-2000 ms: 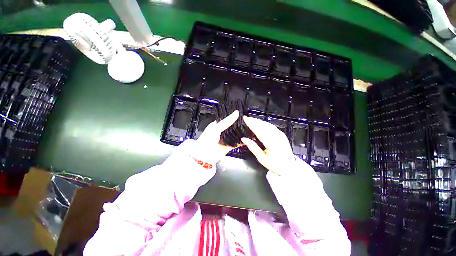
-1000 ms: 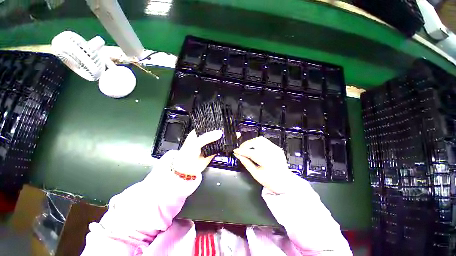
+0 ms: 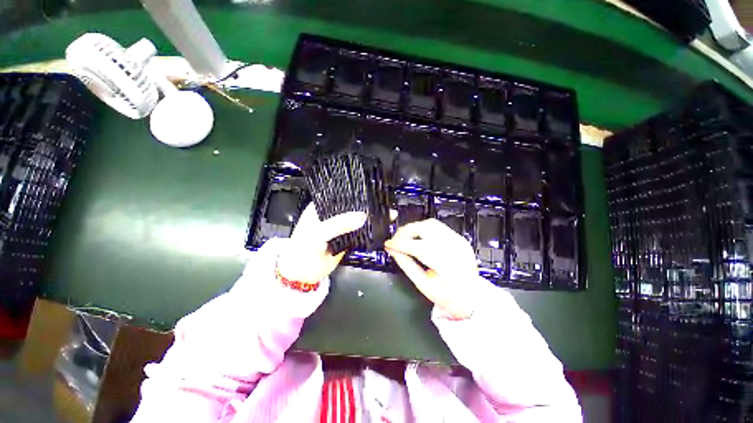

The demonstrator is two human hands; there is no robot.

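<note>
My left hand (image 3: 318, 244) holds a fanned stack of thin black plastic parts (image 3: 340, 192) upright over the near left part of the black blister tray (image 3: 429, 130). My right hand (image 3: 429, 254) is just right of the stack, with thumb and index fingertips together at its lower right edge. Whether those fingertips pinch a part cannot be told. The tray lies flat with three rows of pockets. Dark parts show in several pockets of the near and far rows. The pockets behind the stack are hidden.
A white desk fan (image 3: 183, 118) stands left of the tray. Tall black tray stacks stand at the right (image 3: 681, 248) and left (image 3: 33, 165). An open carton (image 3: 132, 359) with clear plastic is at lower left. A white post (image 3: 188, 37) is at upper left. A green conveyor belt runs behind.
Since two seconds ago, my hands have parted from around the stack. My left hand now holds it fanned, and my right fingertips are at its right edge. The view has shifted slightly.
</note>
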